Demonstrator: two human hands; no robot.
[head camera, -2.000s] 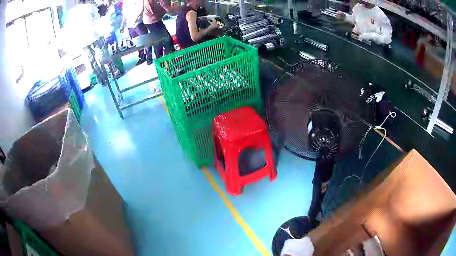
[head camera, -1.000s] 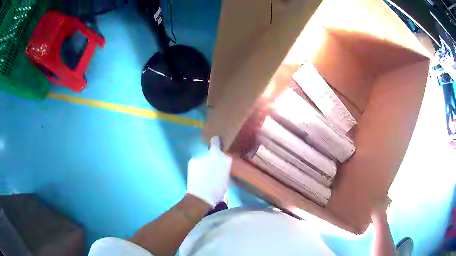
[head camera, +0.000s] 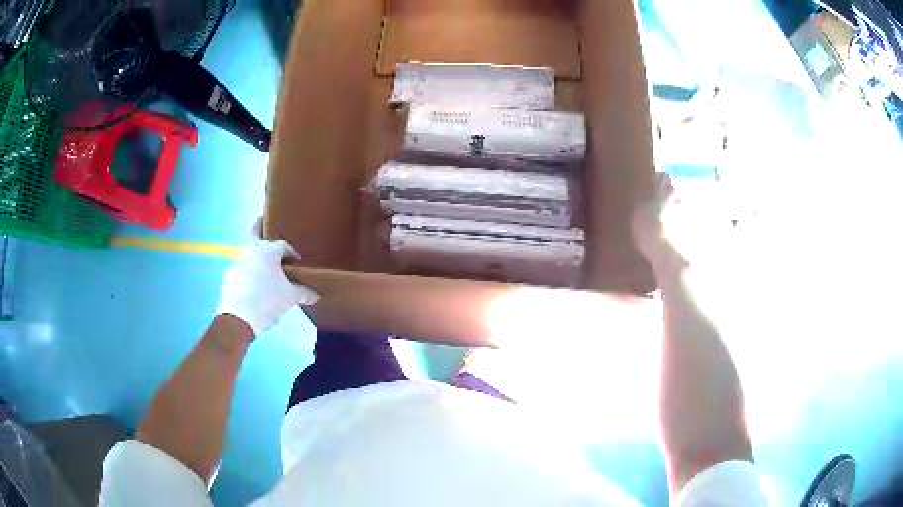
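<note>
A large open brown cardboard carton (head camera: 396, 303) is in front of me, with its near wall towards my body. Several pale flat packs (head camera: 495, 134) lie in it in rows, one with a small dark mark. My left hand (head camera: 263, 284), in a white glove, grips the carton's near left corner, fingers over the edge. My bare right hand (head camera: 653, 223) holds the carton's right side near the front corner; its fingers are partly hidden and washed out by glare.
A red stool (head camera: 149, 198) stands at the left beside a green crate (head camera: 50, 203). The black fan's post (head camera: 213, 99) leans in at upper left. A yellow line (head camera: 178, 247) crosses the blue floor. A grey-brown box (head camera: 79, 436) is at lower left. Glare covers the right.
The carton has turned from slanted to nearly square in front of me and moved up in the view. My left hand now grips its corner, and my right hand has moved up along its right side.
</note>
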